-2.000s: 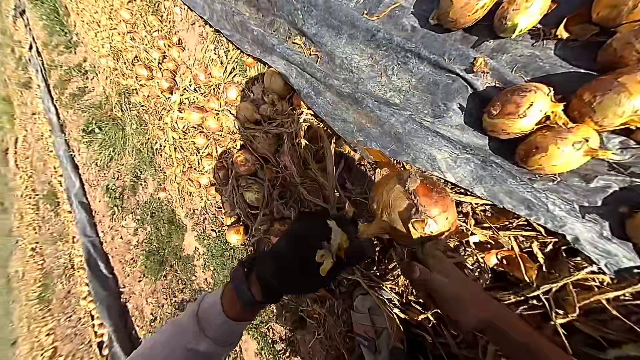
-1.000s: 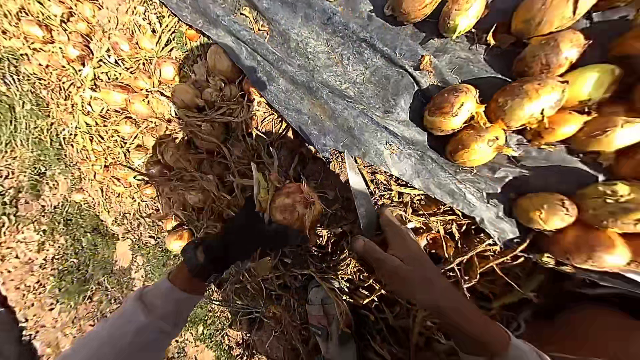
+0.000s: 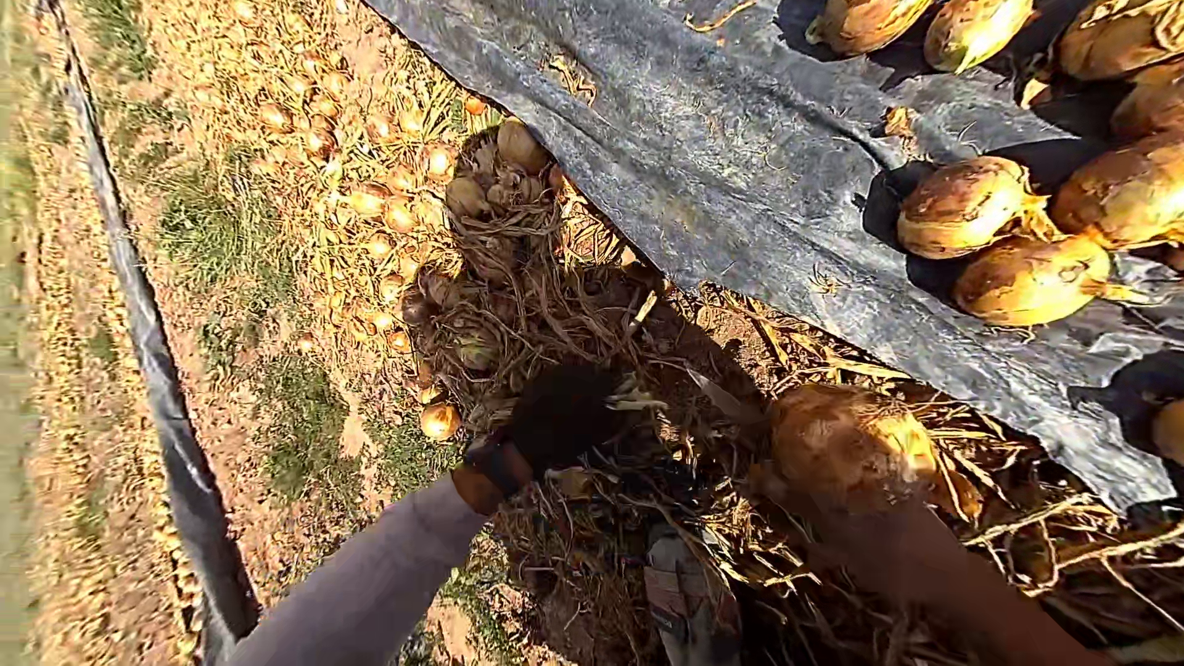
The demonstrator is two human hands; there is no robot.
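Note:
My left hand (image 3: 564,416), in a black glove, is over the heap of dry onion tops (image 3: 518,296); a pale cut stalk (image 3: 638,400) sticks out at its fingertips, and its grip is lost in shadow. My bare right hand (image 3: 805,504) is around a large yellow onion (image 3: 856,439). From the same hand a knife blade (image 3: 720,393) points up and left, partly shaded. Beyond lies a grey sheet (image 3: 684,157) with yellow onions (image 3: 967,208) on its right side.
A shoe (image 3: 689,592) stands among dry leaves at the bottom. More onions (image 3: 367,201) lie in straw on the ground at the left, beside green weeds (image 3: 305,425). A long dark strip (image 3: 176,398) runs down the far left.
A second ago the onion was in my left glove and the knife in my right hand; now an onion is in my right hand with the knife. The view has shifted.

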